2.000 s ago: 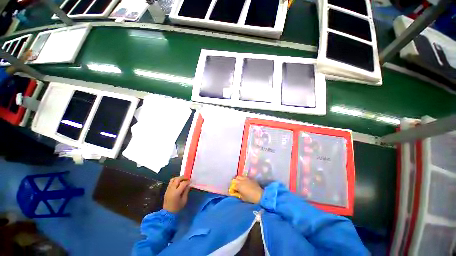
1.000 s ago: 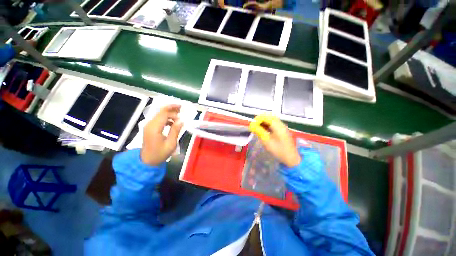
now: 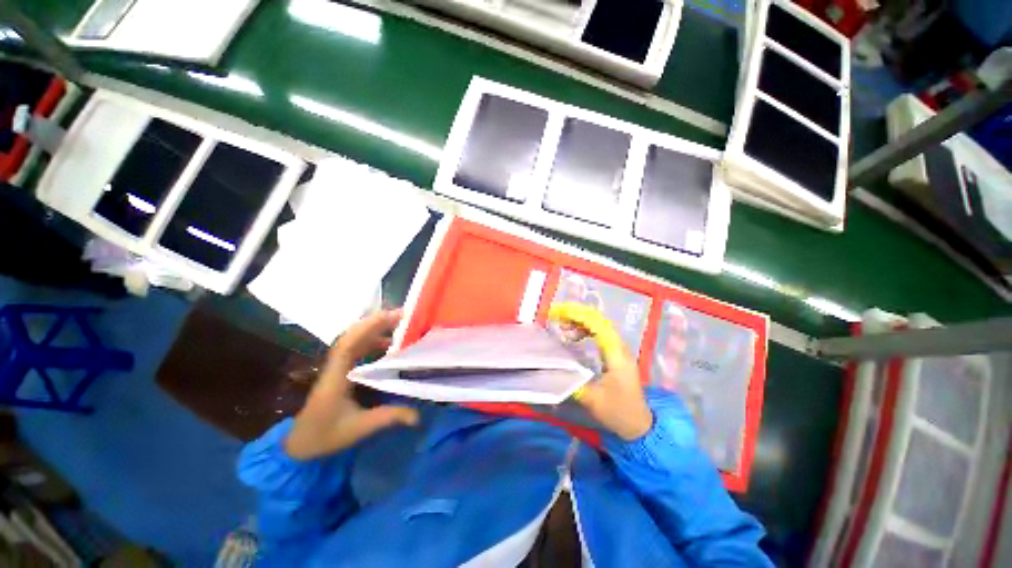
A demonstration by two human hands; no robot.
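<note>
A whitish protective sleeve (image 3: pixel 472 357), its mouth gaping toward me, is held over the front of a red foam tray (image 3: pixel 485 233). A dark flat edge shows inside; how far a tablet is in is hidden. My left hand (image 3: pixel 350 391) is around the sleeve's left corner, fingers and thumb spread, grip loose. My right hand (image 3: pixel 608 377), with yellow finger cots, holds its right end. The tray's left slot shows bare red. The middle slot, partly hidden by my right hand, and the right slot hold sleeved tablets (image 3: pixel 701 372).
A white sleeve stack (image 3: pixel 338 239) lies left of the red tray, beside a white tray (image 3: pixel 69 166) with two dark tablets. A white tray with three tablets (image 3: pixel 585 170) lies beyond on the green conveyor (image 3: pixel 372 67). More trays stand at right; a blue stool (image 3: pixel 67 357) is lower left.
The sleeve has come toward me and lower, its mouth now wide open. My left hand has moved down and opened wider. The left slot, covered two seconds ago, shows bare red.
</note>
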